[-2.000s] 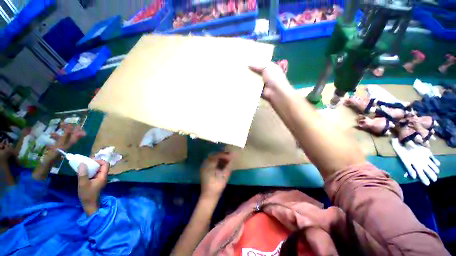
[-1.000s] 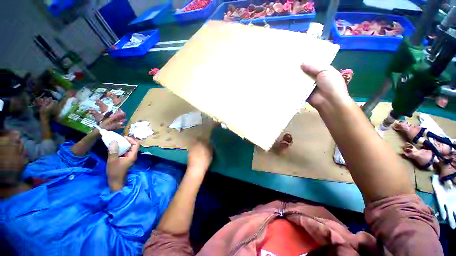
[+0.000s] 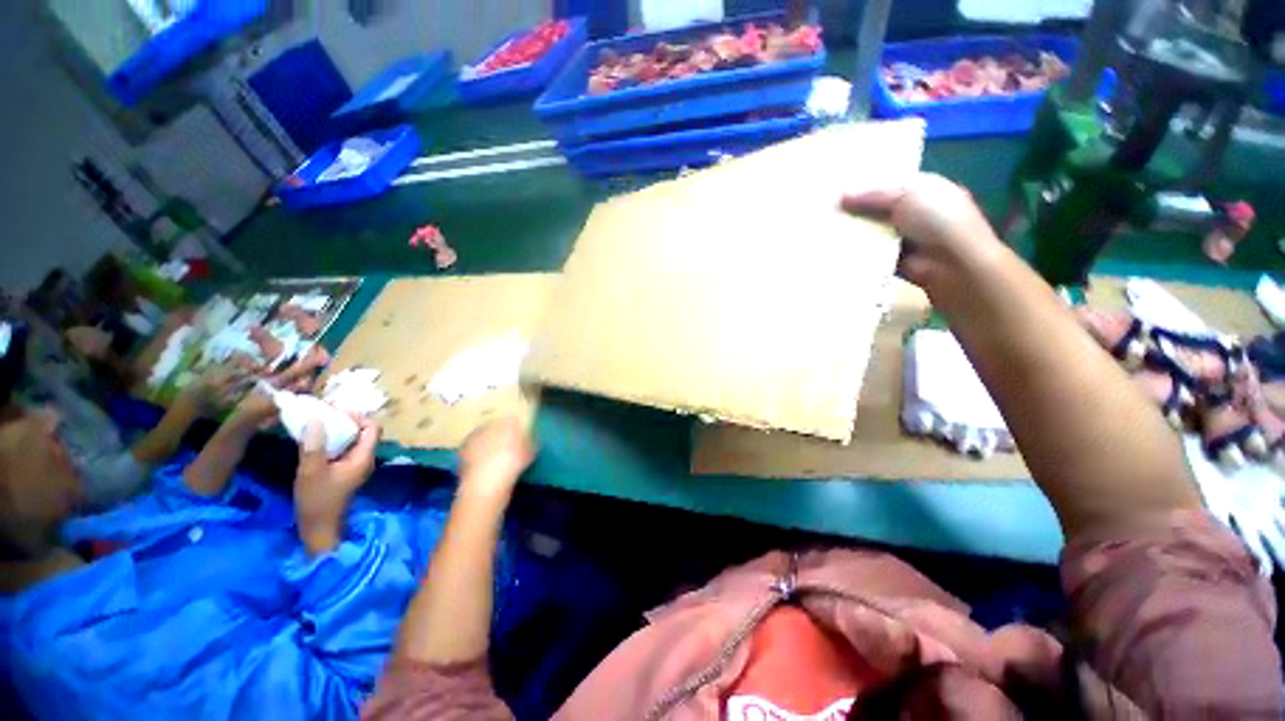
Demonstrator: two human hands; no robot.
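My right hand (image 3: pixel 937 226) grips the upper right corner of a tan cardboard sheet (image 3: pixel 719 289), held raised and tilted over the bench. My left hand (image 3: pixel 496 454) is low at the sheet's left side, by the edge of the left cardboard work sheet (image 3: pixel 409 317); its fingers are blurred and I cannot tell if they hold anything. Another work sheet (image 3: pixel 789 454) lies partly hidden under the raised one. A white press pad (image 3: pixel 951 395) lies on it at the right.
A green bench press (image 3: pixel 1078 197) stands right of centre. Banded figure pieces (image 3: pixel 1184 369) and a white glove (image 3: pixel 1243 500) lie far right. A neighbour in blue holds a white bottle (image 3: pixel 313 423) at left. A joined figure piece (image 3: pixel 434 247) is on the belt. Blue crates (image 3: pixel 677 99) stand beyond.
The raised sheet has swung and tilted, its left end lower and further right. My left hand has moved left and up from the bench edge. The view has shifted too.
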